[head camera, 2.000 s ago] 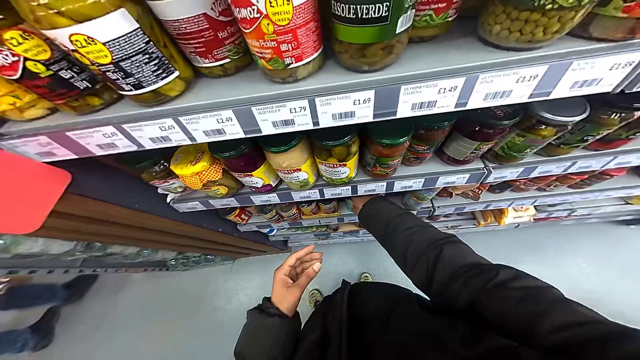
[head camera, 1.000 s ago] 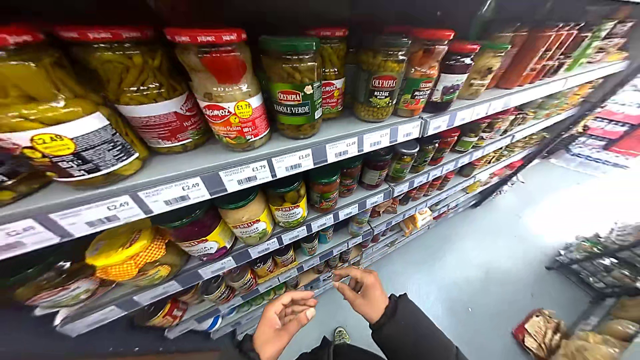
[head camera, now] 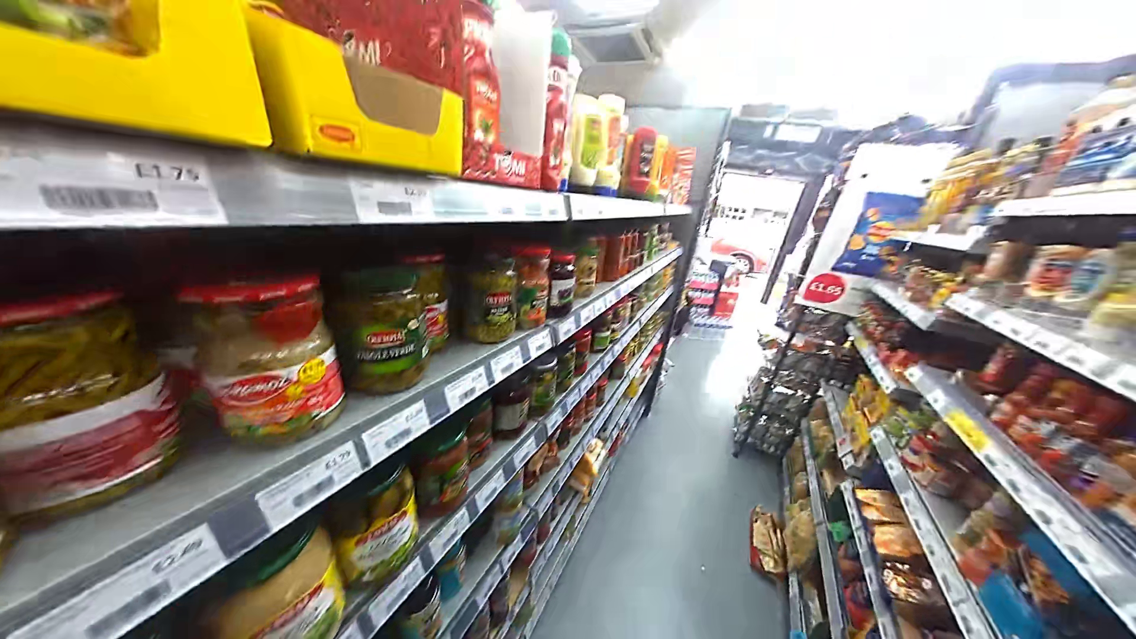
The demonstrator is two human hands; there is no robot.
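Note:
Neither of my hands shows in the head view now, so what they hold or touch is hidden. Nearest on the left is a shelf of jars: a big jar of green pickles [head camera: 84, 399] with a red lid, a red-lidded jar of mixed pickles [head camera: 266, 359], and a green-lidded Olympia jar [head camera: 387, 330]. Lower down stand a jar with a yellow label [head camera: 377, 524] and a pale-filled jar [head camera: 284, 590]. Above them, yellow cardboard trays [head camera: 355, 111] and a red sauce bottle [head camera: 480, 84] stand on the upper shelf.
A grey-floored aisle [head camera: 657, 497] runs ahead to a bright doorway [head camera: 754, 213]. Right of it stand shelves with price strips [head camera: 1021, 461], a rack of dark packets [head camera: 781, 390] and a round price sign [head camera: 824, 288]. A packet [head camera: 767, 541] lies low beside the right shelves.
My right arm, reaching to the lower shelves at first, came back beside my left hand; both hands have since left the view. The view has swung up along the aisle.

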